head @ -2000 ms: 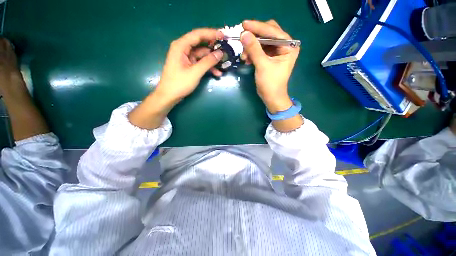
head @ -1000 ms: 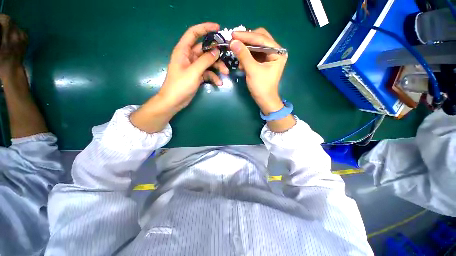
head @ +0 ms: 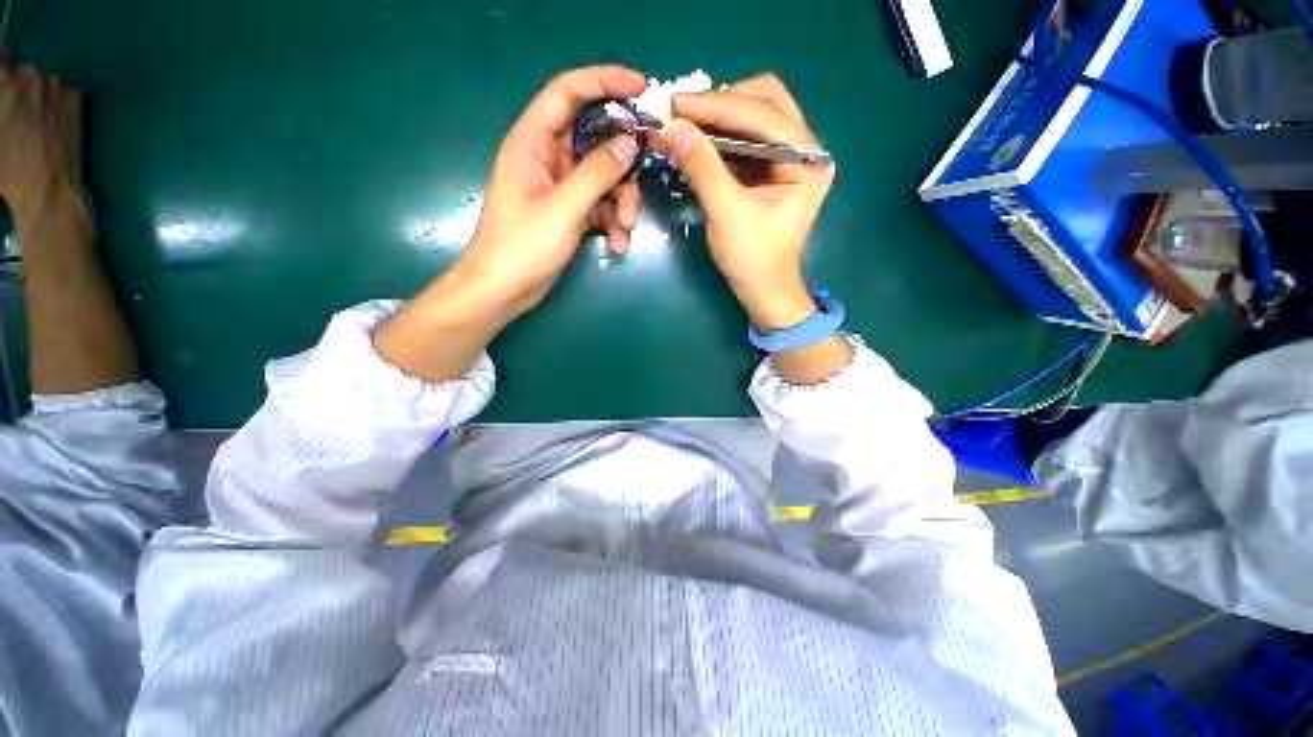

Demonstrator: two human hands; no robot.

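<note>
My left hand (head: 540, 195) holds a small round dark assembly (head: 589, 127) between thumb and fingers, a little above the green mat. My right hand (head: 749, 195) grips thin silver tweezers (head: 770, 148) by thumb and index finger. The tweezers' tip is at the assembly; whether it grips a piece is too small to tell. A loose pile of white plastic pieces (head: 677, 92) lies just beyond my fingertips. A few tiny white bits lie on the mat between my hands.
The glossy green mat (head: 317, 159) lies under my hands. A blue equipment box (head: 1030, 159) with hoses stands at right. A black stick and white label (head: 925, 36) lie at the top. A neighbour's arm (head: 65, 259) is at left, a sleeve (head: 1166, 490) at right.
My left hand has shifted slightly left and turned the round assembly. My right hand has moved left and down with the tweezers. The left neighbour's hand has moved.
</note>
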